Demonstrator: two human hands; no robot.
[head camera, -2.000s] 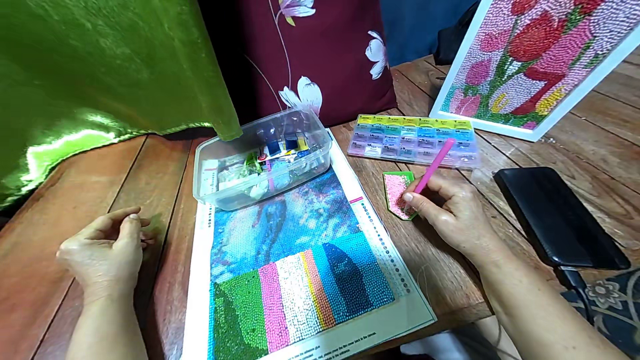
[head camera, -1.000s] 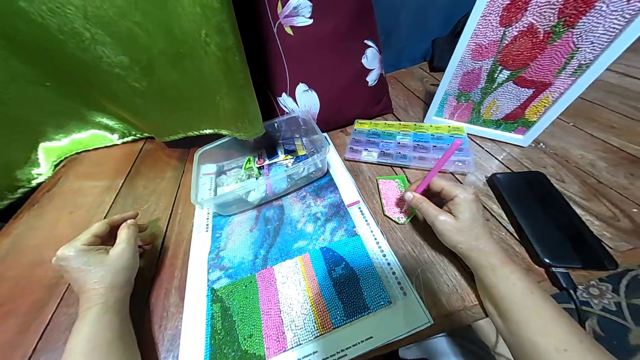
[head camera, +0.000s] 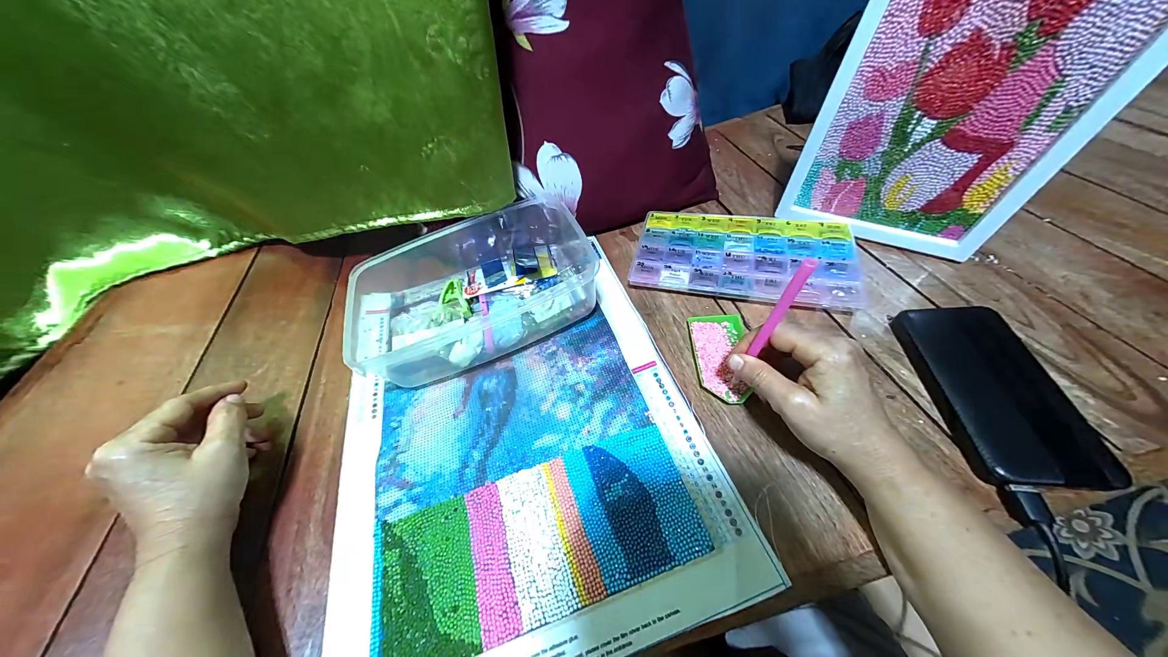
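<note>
My right hand (head camera: 817, 388) holds a pink diamond-painting pen (head camera: 783, 307) slanting upward, its lower end over a small green tray (head camera: 718, 358) of pink beads. My left hand (head camera: 187, 452) rests at the left on the wood, fingers curled with thumb near the forefinger; whether anything small is between them cannot be told. Between the hands lies a diamond-painting canvas (head camera: 538, 411), its lower part covered with beads in green, pink, white, orange and blue stripes. A clear plastic box (head camera: 474, 356) with packets and small tools stands on its upper part.
Behind the tray lies a many-compartment bead organizer (head camera: 748, 258). A white-framed tulip picture (head camera: 949, 119) leans at the back right. A black power bank or phone (head camera: 1008, 397) with a cable lies at the right. Green shiny fabric (head camera: 255, 109) and a maroon floral cushion (head camera: 611, 109) stand behind.
</note>
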